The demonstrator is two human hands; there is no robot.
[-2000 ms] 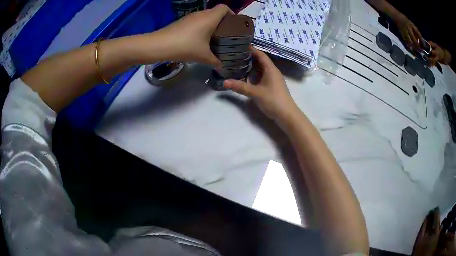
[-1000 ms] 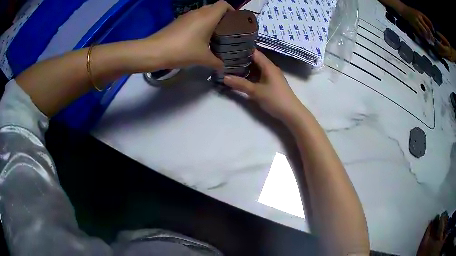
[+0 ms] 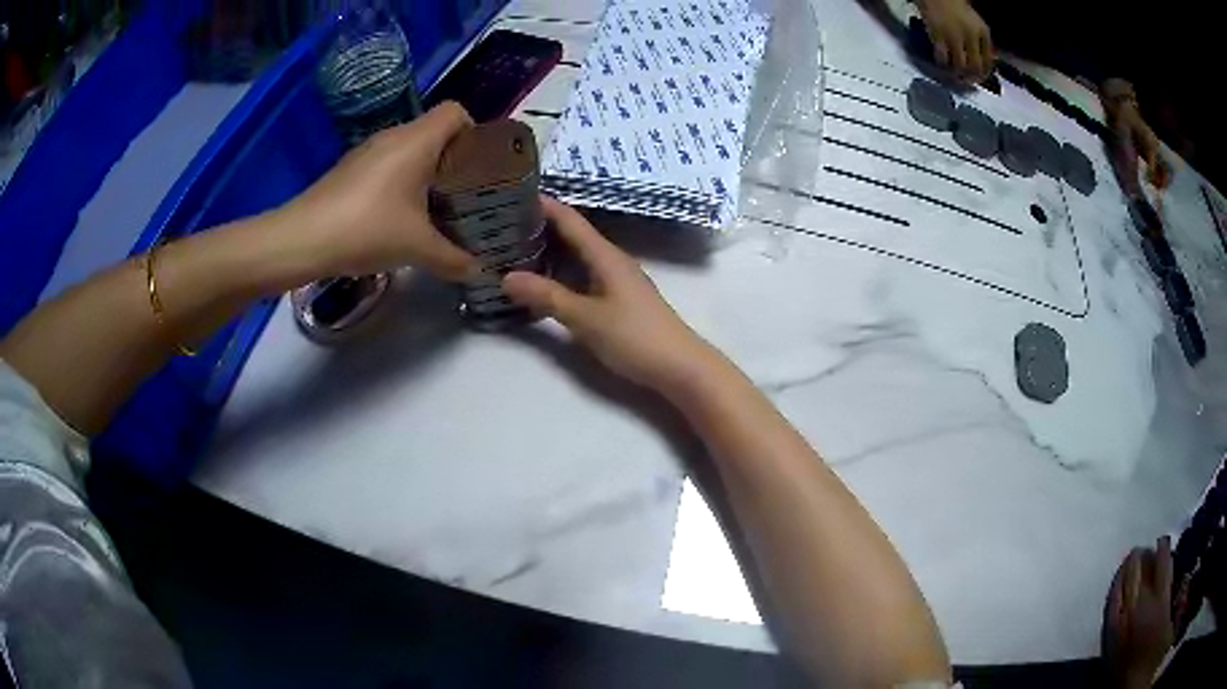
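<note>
A stack of housings (image 3: 487, 189) stands on the marble-look table (image 3: 579, 471), brown face with one small hole on top and grey-brown layers below. My left hand (image 3: 390, 202) is closed around the upper left side of the stack. My right hand (image 3: 606, 303) grips its lower right side, thumb in front. The fingers behind the stack are hidden.
Blue crate (image 3: 229, 175) at left; tape roll (image 3: 337, 307) beside it. Bottle (image 3: 366, 78), smartphone (image 3: 501, 67), printed sheets (image 3: 666, 108) and clear bag (image 3: 791, 135) behind. Grey pads (image 3: 1042, 362) lie at right. Other people's hands (image 3: 958, 38) are at the right edges.
The view has shifted, so the table things sit lower and further left, and the bottle and smartphone show more. Both hands still hold the stack.
</note>
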